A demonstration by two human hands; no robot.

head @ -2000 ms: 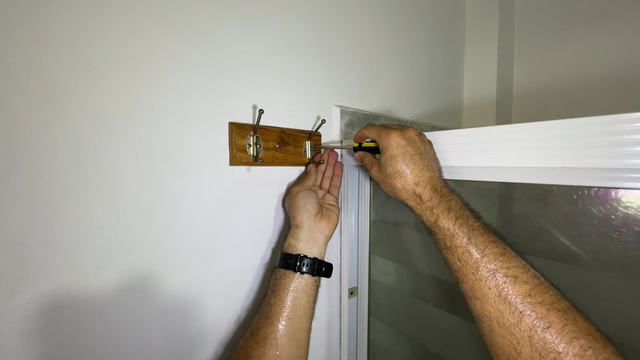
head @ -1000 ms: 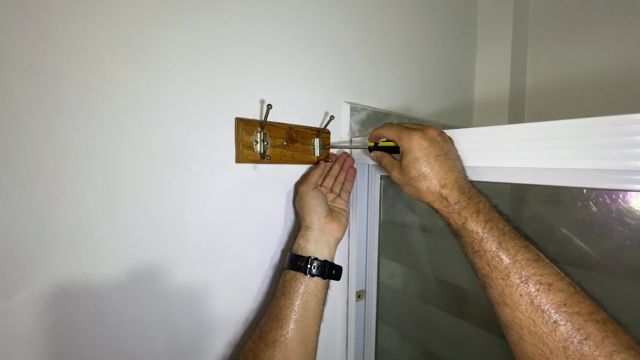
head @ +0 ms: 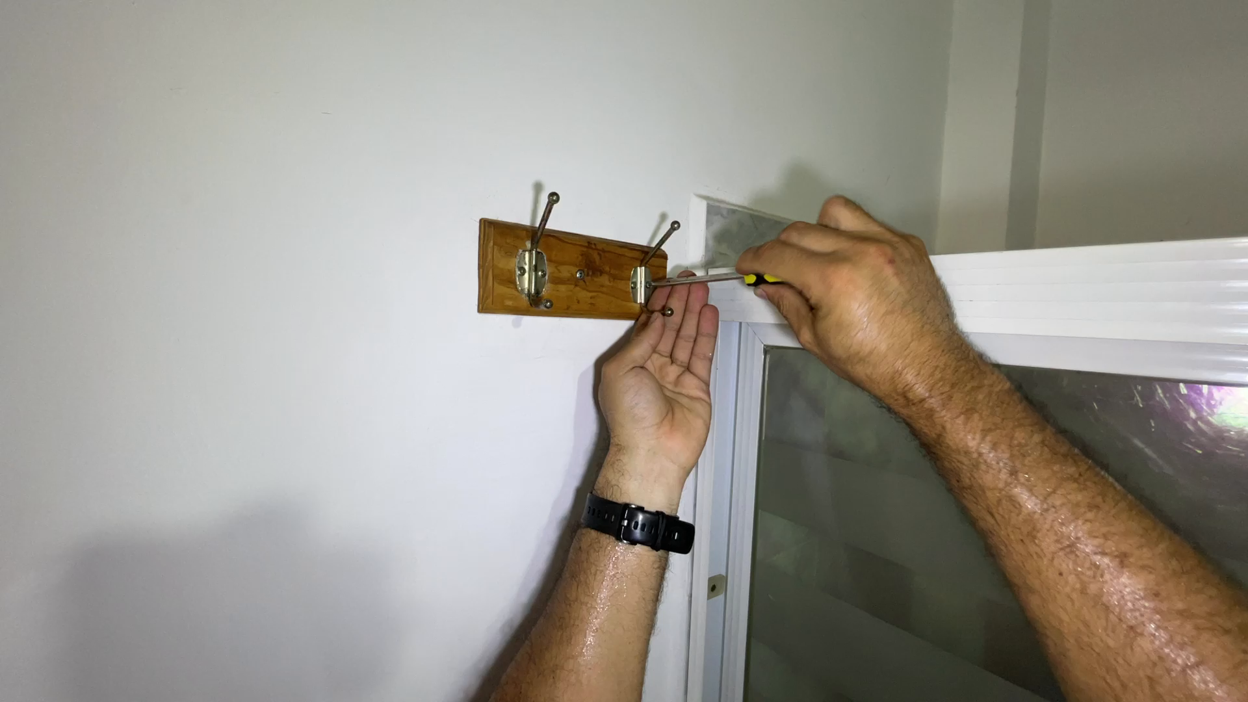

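A wooden coat rack board [head: 604, 255] is on the white wall, with a metal double hook [head: 531, 271] on its left part and another metal hook [head: 641, 284] near its right end. A screw [head: 580, 275] shows between them. My right hand [head: 858, 283] grips the yellow and black handle of a screwdriver [head: 762, 280], whose shaft points left and reaches the right side of the right hook. My left hand [head: 663, 390], palm up with a black watch strap on the wrist, is raised below the board's right end, fingers close to the hook's lower knob and the screwdriver shaft. Whether it supports the board cannot be told.
Right of the board stands a white door or window frame [head: 726, 487] with a dark glass panel [head: 877, 546]. A ribbed white rail [head: 1102, 297] runs across the right side, behind my right arm. A small metal plate [head: 717, 586] sits on the frame's upright.
My right fingers have shifted on the screwdriver handle and now cover more of it. The left hand stays below the right hook.
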